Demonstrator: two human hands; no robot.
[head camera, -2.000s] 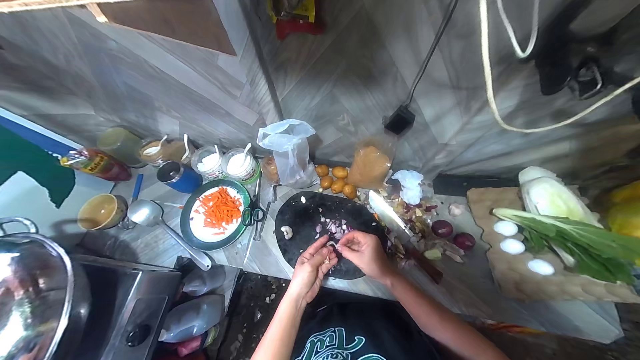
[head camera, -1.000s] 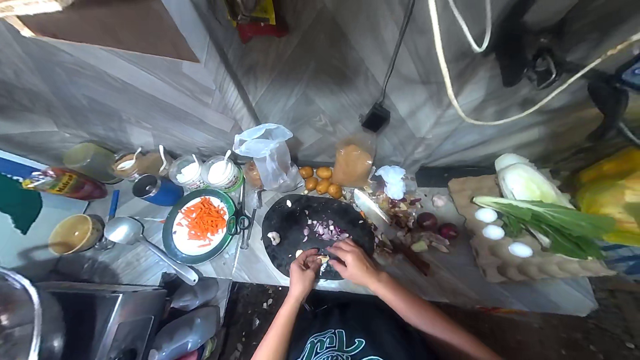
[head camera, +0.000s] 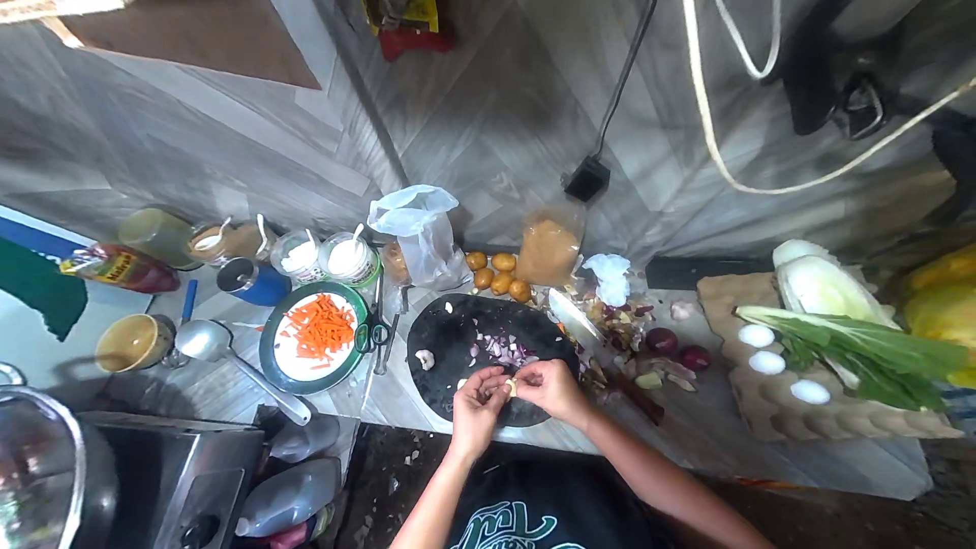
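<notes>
My left hand (head camera: 482, 400) and my right hand (head camera: 550, 390) meet over the near part of a round black cutting board (head camera: 457, 328). Their fingertips pinch a small pale piece, seemingly a garlic clove (head camera: 512, 387), between them. Chopped purple onion (head camera: 503, 351) lies on the board just beyond my fingers. A whitish piece, perhaps garlic (head camera: 425, 359), rests near the board's left edge. To the right, a knife with a wide blade (head camera: 574, 316) lies by onion skins (head camera: 625, 320). Left of the board stands a green-rimmed plate (head camera: 272, 358) with cut carrot sticks (head camera: 320, 328).
Scissors (head camera: 375, 332), a steel ladle (head camera: 204, 341), jars (head camera: 347, 259) and a blue cup (head camera: 259, 284) stand or lie left. Behind are small orange-brown fruits (head camera: 502, 282) and a plastic bag (head camera: 427, 244). At right, an egg tray (head camera: 770, 412) bears eggs and leafy greens (head camera: 854, 347); red onions (head camera: 662, 341) lie nearer.
Both hands stay together at the board's near part, their fingers shifting around the small pale piece. The view has moved somewhat.
</notes>
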